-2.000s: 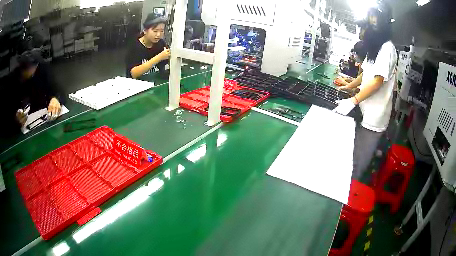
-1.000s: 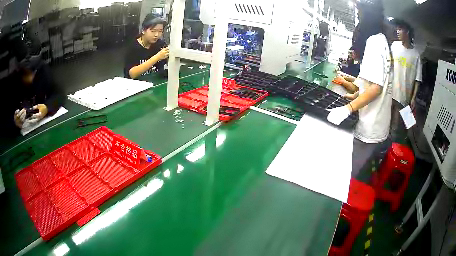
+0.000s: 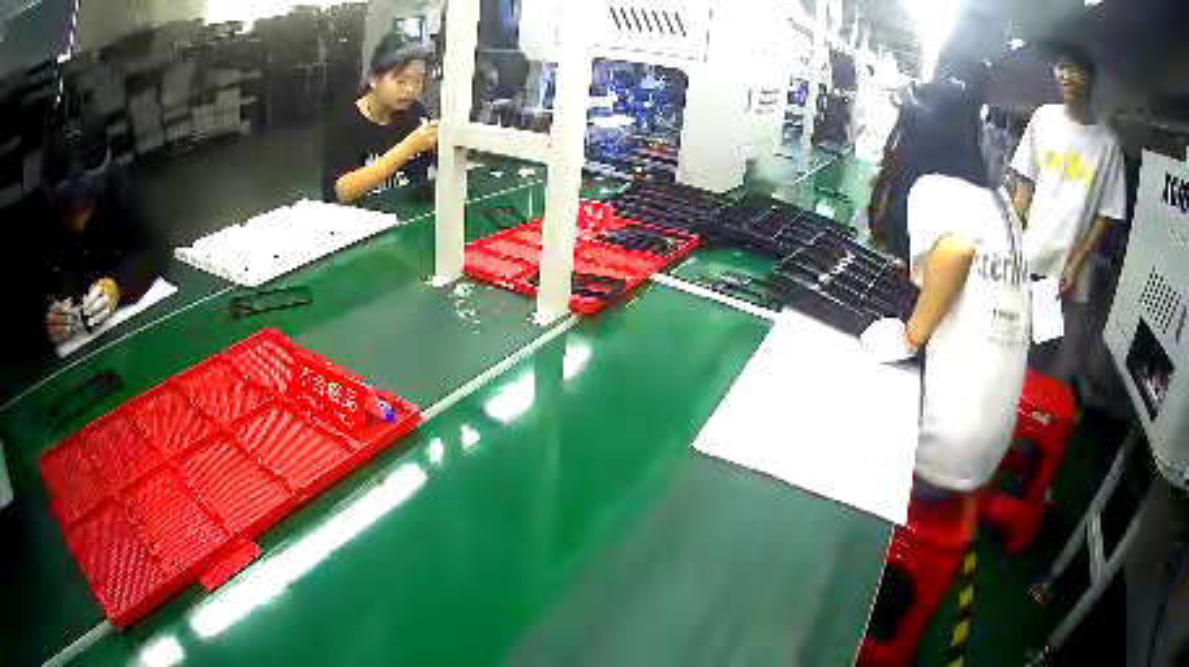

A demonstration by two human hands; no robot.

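Neither of my hands is in view. In front of me on the green bench lies a red reject tray [image 3: 209,456] with a ribbed mesh floor and several compartments, and no parts in it. A red label with white Chinese writing [image 3: 329,396] stands at its far right corner. A large white work sheet [image 3: 815,417] lies flat at the right bench edge. Two thin dark phone middle frames lie beyond the reject tray, one behind it [image 3: 271,301] and one at the left [image 3: 89,395].
White posts [image 3: 561,196] rise from the bench beside a second red tray [image 3: 522,261] holding dark frames. Black trays [image 3: 835,254] lie at the far right near a worker [image 3: 971,326]. A white tray [image 3: 280,244] lies far left. Red stools [image 3: 923,560] stand at right.
The dark frames beyond the reject tray have shifted right. The worker at right has lowered beside the bench, and the black tray has moved nearer the white sheet. Another person has come into view behind.
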